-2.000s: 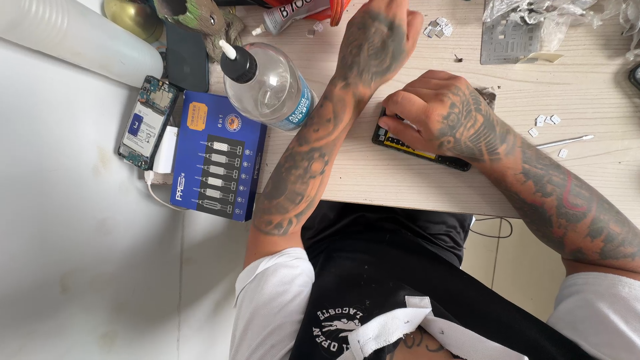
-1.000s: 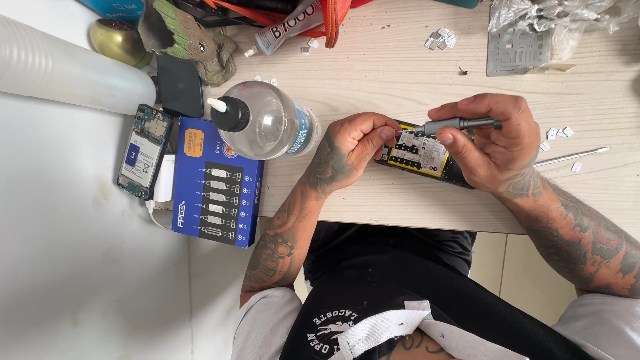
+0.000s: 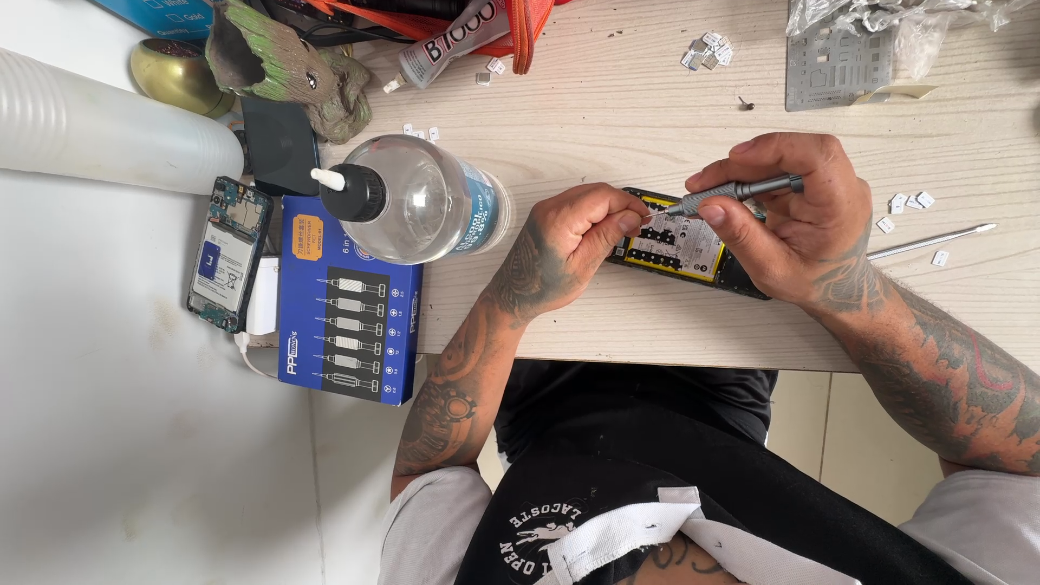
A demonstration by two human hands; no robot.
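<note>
My right hand (image 3: 784,215) holds a grey metal precision screwdriver (image 3: 719,195) almost level, its thin tip pointing left. At that tip, the thumb and forefinger of my left hand (image 3: 573,244) are pinched together over the left end of an opened smartphone (image 3: 686,244). Whether anything small sits between those fingertips cannot be told. The phone lies on the table with its back off, showing a battery, yellow edging and black strips. My right hand covers part of its right end.
A clear alcohol bottle (image 3: 422,199) stands left of my left hand, beside a blue screwdriver-set box (image 3: 349,301) and another opened phone (image 3: 230,253). A metal tool (image 3: 934,240) and small white-marked pieces (image 3: 914,201) lie at right. A metal stencil (image 3: 837,69) lies behind.
Two seconds ago my right hand covered the phone and my left hand was farther back. Since then both came together over the phone, the screwdriver now showing in my right hand.
</note>
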